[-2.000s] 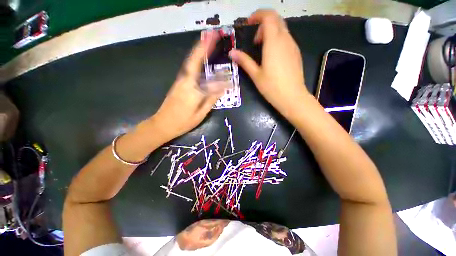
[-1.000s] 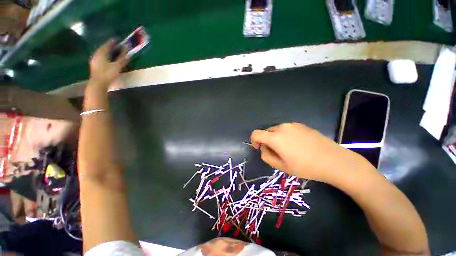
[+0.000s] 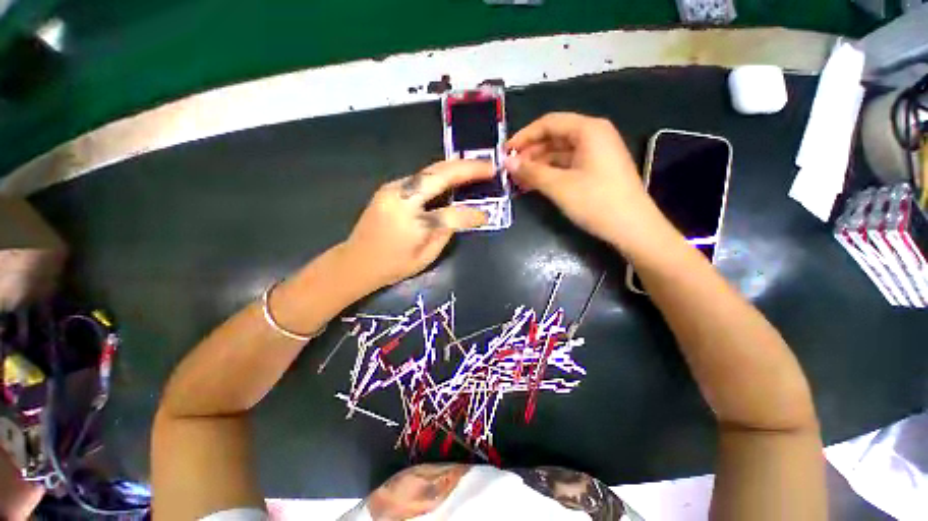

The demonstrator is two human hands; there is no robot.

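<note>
A partly assembled keypad phone handset (image 3: 476, 126) lies on the dark mat below the chipped rail, its screen end away from me. My left hand (image 3: 415, 219) rests its fingers on the handset's keypad part and holds it. My right hand (image 3: 575, 168) is at the handset's right side edge, thumb and forefinger pinched together there. A small pale piece seems to be between these fingertips, too small to make out. A loose pile of thin white and red trim strips (image 3: 463, 371) lies near my body.
A smartphone (image 3: 687, 188) lies right of my right hand. A white earbud case (image 3: 757, 90), white paper strips (image 3: 829, 132) and stacked housings (image 3: 883, 244) are at the right. The cream-white rail (image 3: 305, 97) borders the green conveyor. Cables (image 3: 76, 407) lie at the left.
My left hand has come back from the conveyor at the left and now holds a handset on the mat. My right hand has moved up from near the pile to the handset's edge.
</note>
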